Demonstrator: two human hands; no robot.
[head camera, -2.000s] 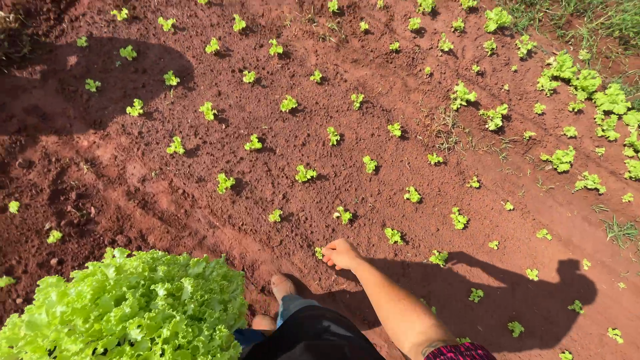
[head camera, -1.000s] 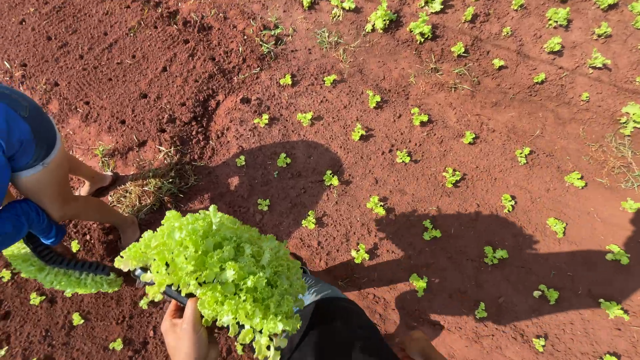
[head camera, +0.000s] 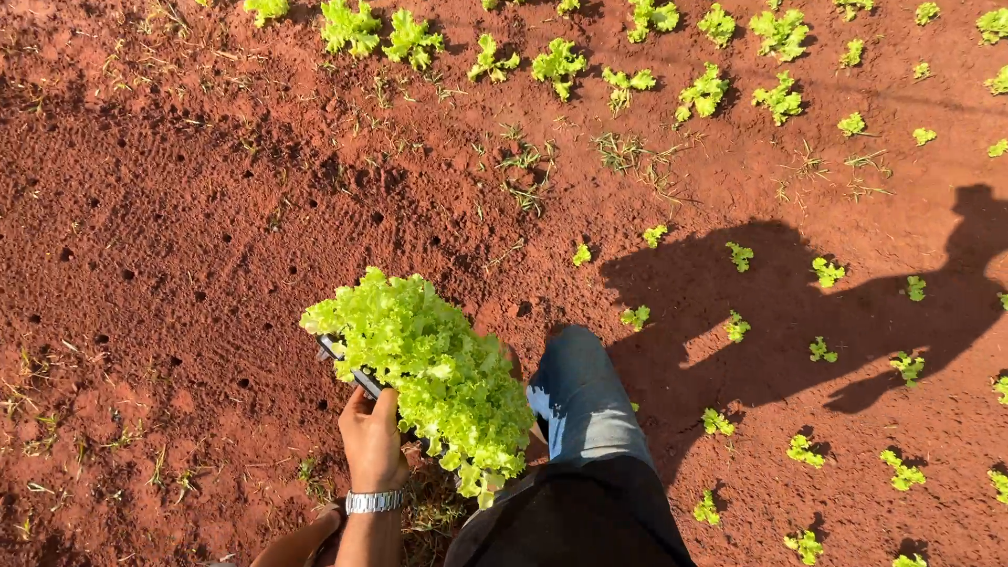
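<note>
My left hand (head camera: 373, 442), with a metal-band watch (head camera: 375, 502) at the wrist, grips the edge of a black seedling tray (head camera: 366, 381). Dense, frilly light-green lettuce seedlings (head camera: 433, 370) cover most of the tray, which is held at a slant beside my denim-clad leg (head camera: 587, 394). My right hand is out of the picture. To the right of my leg, small lettuce plants (head camera: 736, 327) stand apart in the red soil.
Red soil with rows of small planting holes (head camera: 200, 297) lies on the left. Larger lettuce plants (head camera: 558, 68) grow along the top. Weed tufts (head camera: 620, 151) lie between. Part of another person's bare limb (head camera: 303, 539) shows at the bottom. A shadow falls on the right.
The view has swung left onto the soil with holes. My right hand, low over a seedling two seconds ago, has left the view. The person in blue seen one second ago is mostly out of view.
</note>
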